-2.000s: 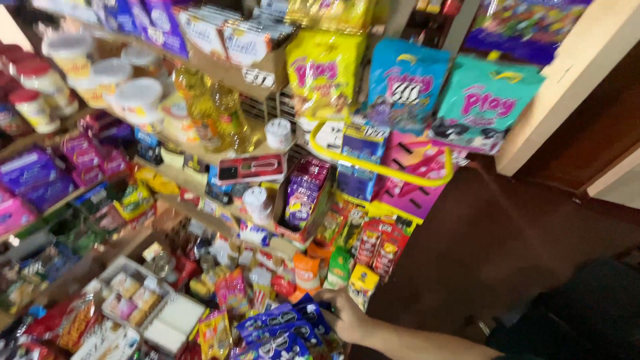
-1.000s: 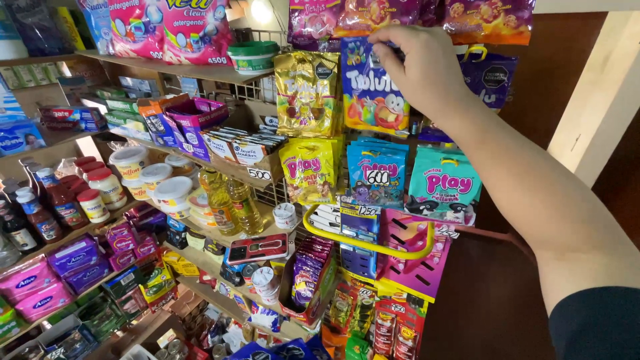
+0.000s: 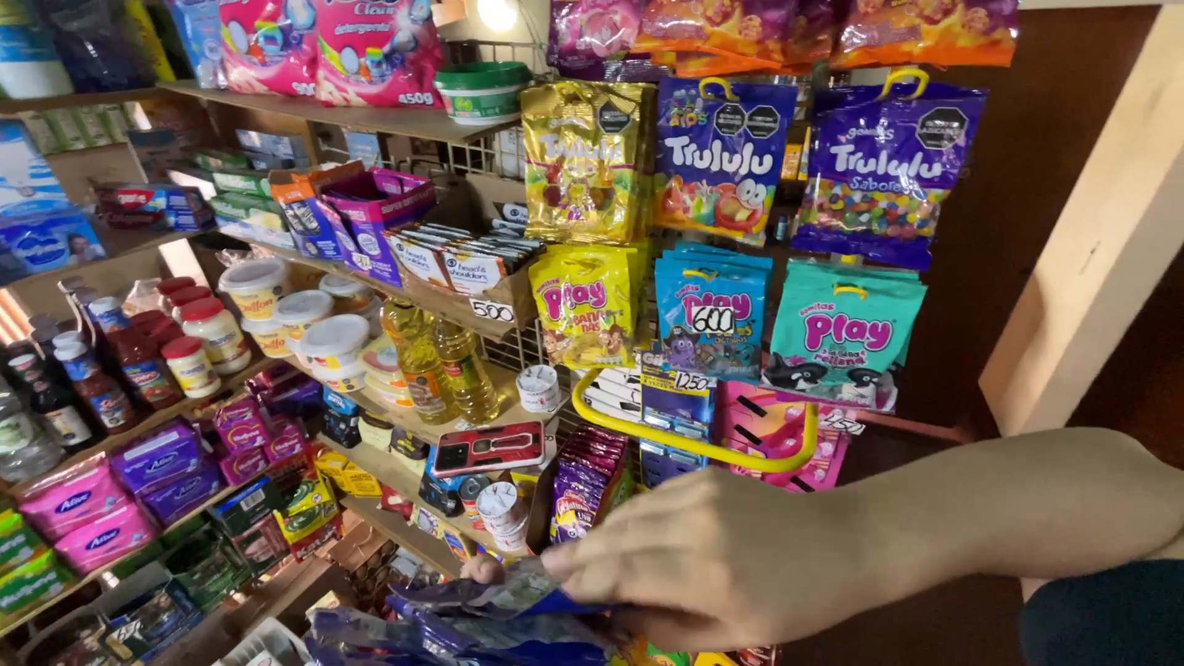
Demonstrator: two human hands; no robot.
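My right hand reaches in from the right, its fingertips closed on the upper edge of blue-purple plastic packets at the bottom centre. Part of my left hand, only a fingertip, shows at the packets' far edge; the rest is hidden behind them. Above hang a blue Trululu gummy bag, a purple Trululu bag and a gold bag. Below those hang yellow, blue and teal Play bags.
A yellow bar juts out just above my right hand. Shelves at the left hold oil bottles, lidded tubs, sauce bottles and sachets. A red-and-black phone-like object lies on a lower shelf.
My right hand has come down from the blue Trululu bag, where it was a second ago, to the blue-purple packets. The view was lower two seconds ago.
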